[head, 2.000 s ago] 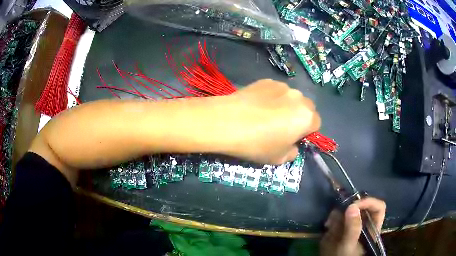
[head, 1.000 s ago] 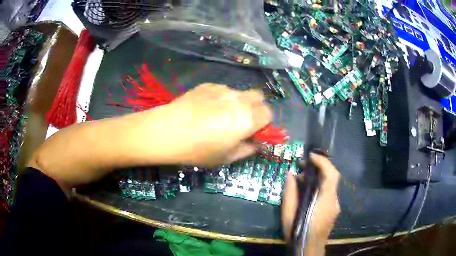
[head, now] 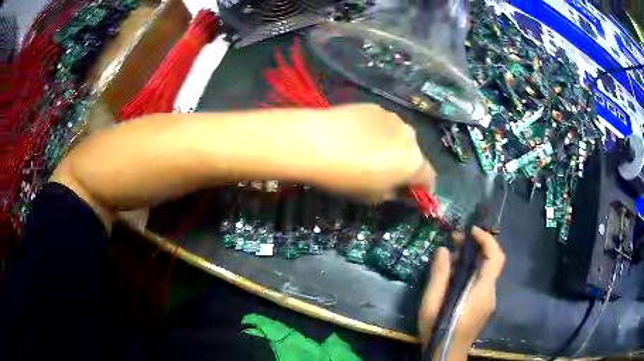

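My left hand [head: 385, 151] is shut around a bundle of red lead wires [head: 298, 81]; their long ends fan out behind the fist and their short tips show below the fingers. My right hand [head: 462, 292] holds the dark soldering iron [head: 459, 278], its tip end blurred near the wire tips. A row of green circuit boards [head: 395, 247] lies below my left forearm, near the table's curved edge. The forearm hides part of the row. Whether the iron touches a wire or board cannot be told.
A loose board pile [head: 529, 148] lies at the upper right, beside a clear plastic bag [head: 395, 70]. A black box [head: 600, 225] stands at the right. A spare red wire bundle [head: 169, 74] and a brown box [head: 127, 63] are at the left. A black fan [head: 275, 14] is at the top.
The view has shifted, moving the table things rightward. The iron swung from a slant at lower right to nearly upright, then back beside the wire tips. My left hand still holds the wires.
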